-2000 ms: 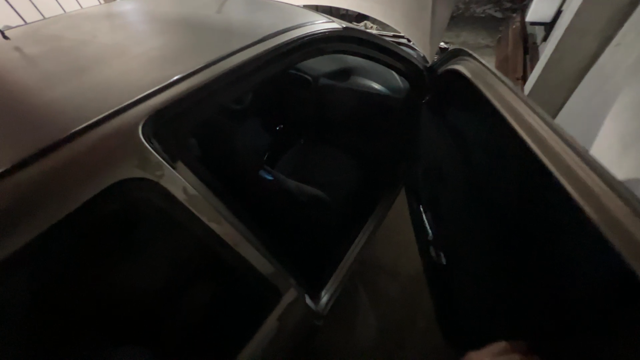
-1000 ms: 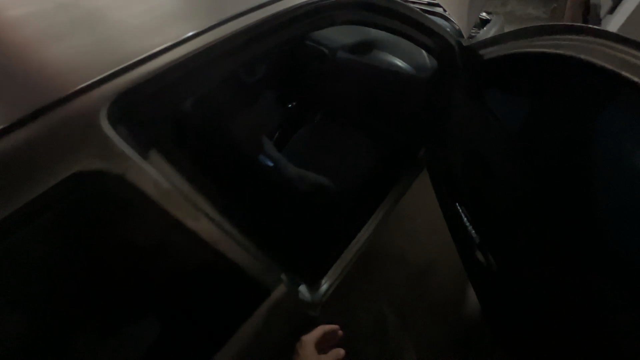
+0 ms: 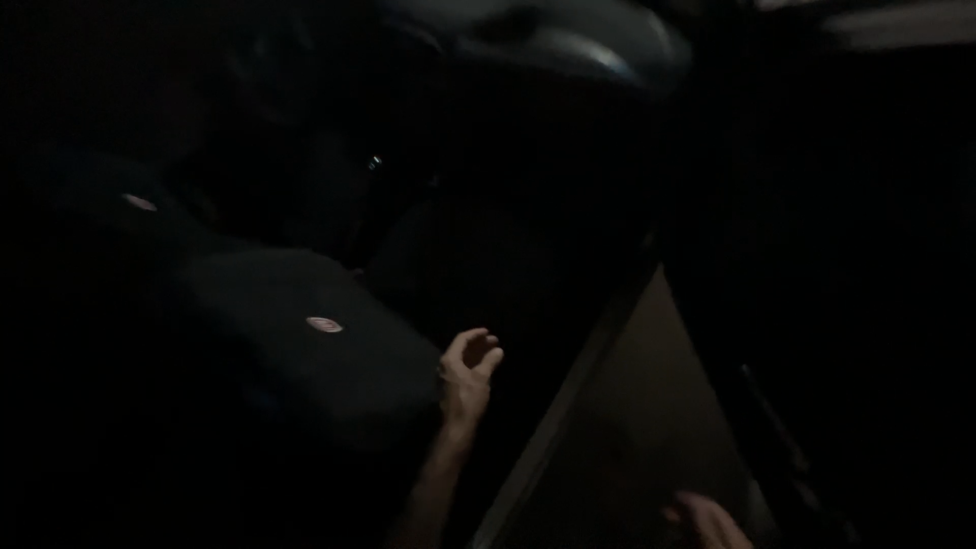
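Inside the dark car, my left hand (image 3: pixel 470 366) reaches over the near side of the front seat, its fingers curled and parted with nothing visible in them. Beside it on the left is a dark seat's headrest or upper backrest (image 3: pixel 328 358) with a small oval badge. My right hand (image 3: pixel 705 520) is at the bottom edge, right of the door sill (image 3: pixel 545 435), partly cut off and blurred; whether it holds anything cannot be told. The open car door (image 3: pixel 839 305) stands to its right, mostly in darkness.
A second badge (image 3: pixel 139 202) shows on another dark seat farther left. The dashboard (image 3: pixel 564 53) catches some light at the top. Between sill and door lies a strip of floor (image 3: pixel 656 381). Most of the cabin is too dark to make out.
The view has moved closer into the open doorway. My left hand now reaches inside the car, and the badged seats have come into sight. The roof is out of view.
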